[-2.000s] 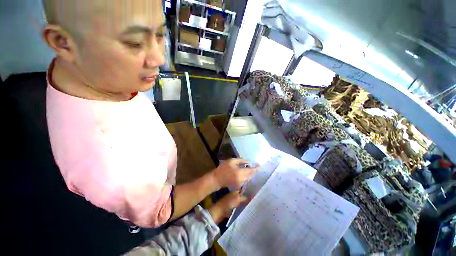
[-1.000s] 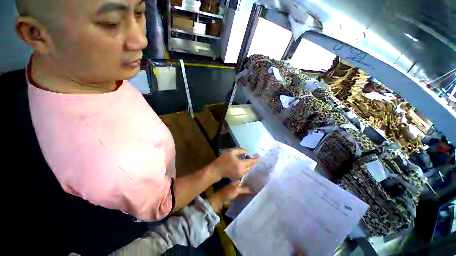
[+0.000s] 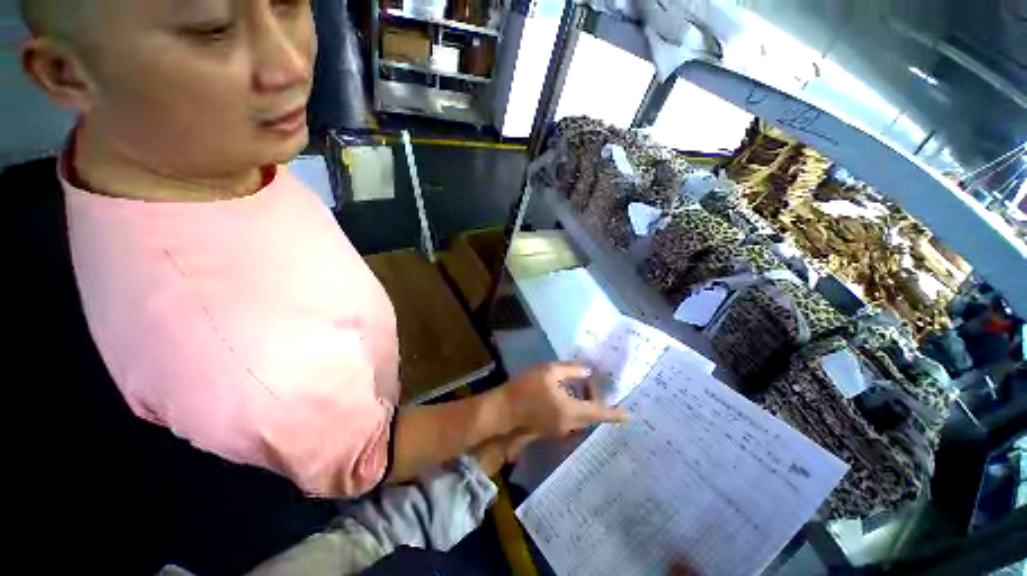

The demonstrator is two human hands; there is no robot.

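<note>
Two or more white production sheets point(image 3: 698, 473) with ruled tables and handwriting overlap in front of me, tilted. My left hand point(image 3: 493, 452), in a grey patterned sleeve, is at their left edge; its fingers are largely hidden behind another person's forearm and hand, and it appears to hold the sheets. Only a blurred fingertip of my right hand point(image 3: 680, 568) shows on the front sheet at the bottom edge of the picture; the rest is cut off. Another person's hand point(image 3: 560, 402) points with the index finger at the front sheet's upper left part.
A person in a pink shirt point(image 3: 225, 326) stands close on the left. A rack shelf point(image 3: 631, 287) on the right bears leopard-print bundles point(image 3: 760, 338) with white tags. Brown parts point(image 3: 867, 242) are piled behind. A low brown wooden deck point(image 3: 422, 321) and a shelf cart point(image 3: 434, 96) stand beyond.
The other person's pointing hand has moved right onto the front sheet and now covers more of my left hand. The front sheet has shifted slightly right. The person appears further left than at first.
</note>
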